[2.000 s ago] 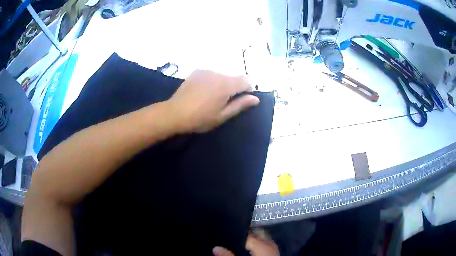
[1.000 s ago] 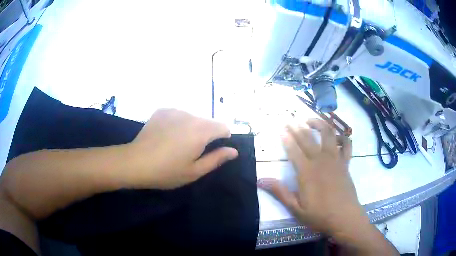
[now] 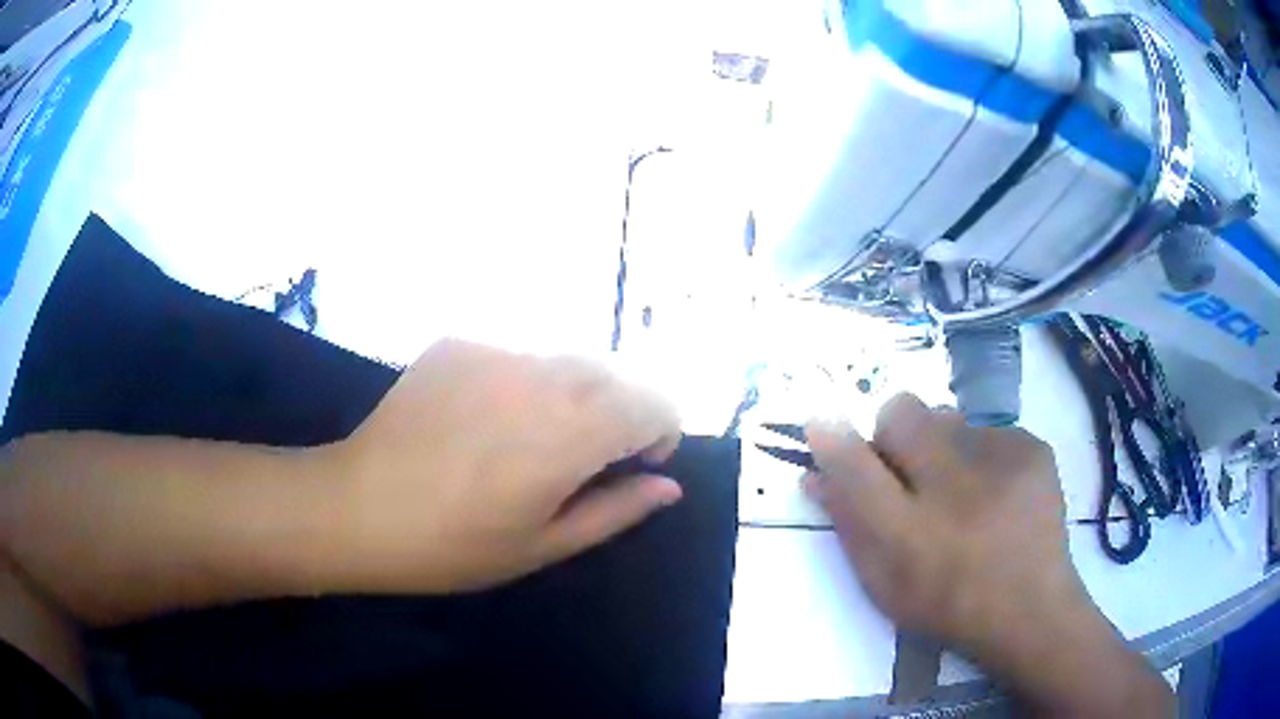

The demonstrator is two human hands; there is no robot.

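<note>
A black fabric panel lies on the white machine table, its corner and right edge just in front of the needle area. My left hand rests on the panel and pinches its upper edge near that corner. My right hand is right of the panel, holding thread snips whose two dark blade tips point left toward the corner, apart from the fabric. The rest of the snips is hidden in the hand. Dark thread ends show at the corner.
The sewing machine head overhangs the table at the upper right. A grey-blue cylinder stands behind my right hand. Black-handled scissors lie at the right with thin sticks. A thread tangle lies behind the panel.
My right hand has come up from below the table edge, reached the orange-brown tool's area, and now holds the snips beside the fabric corner. My left hand stays on the panel; the view has shifted.
</note>
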